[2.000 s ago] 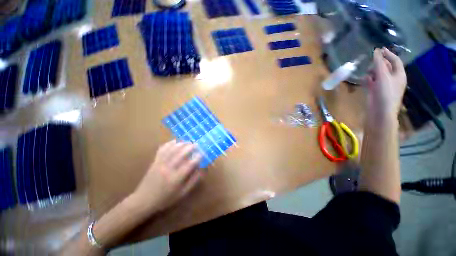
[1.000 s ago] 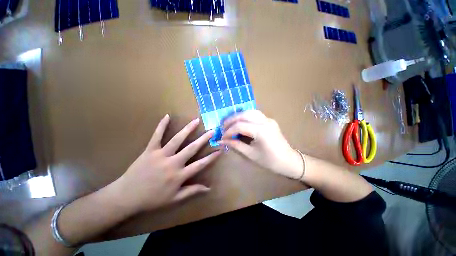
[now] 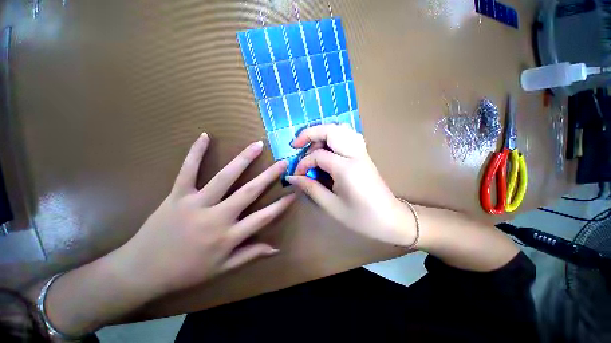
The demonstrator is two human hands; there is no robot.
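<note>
A bright blue solar cell string (image 3: 305, 67) lies flat on the brown bench, with silver lines along it and wire ends sticking out past its far edge. My right hand (image 3: 348, 177) is over its near end, thumb and fingers brought together at the near left corner. A small dark piece shows at these fingertips; the hand hides most of it. My left hand (image 3: 214, 208) lies palm down with fingers spread on the bench, left of the string, one fingertip touching its near left corner.
Cutters with one red and one yellow handle (image 3: 504, 171) lie at the right, beside a tangled silver heap of ribbon offcuts (image 3: 479, 124). A white squeeze bottle (image 3: 553, 77), a grey machine (image 3: 581, 33) and a navy cell strip (image 3: 496, 12) are at the upper right. A clear sheet (image 3: 23, 242) is at far left.
The view has moved closer over the string. Both hands stay at its near end, the right fingertips still together at the corner. Before that, my right hand was at the grey machine.
</note>
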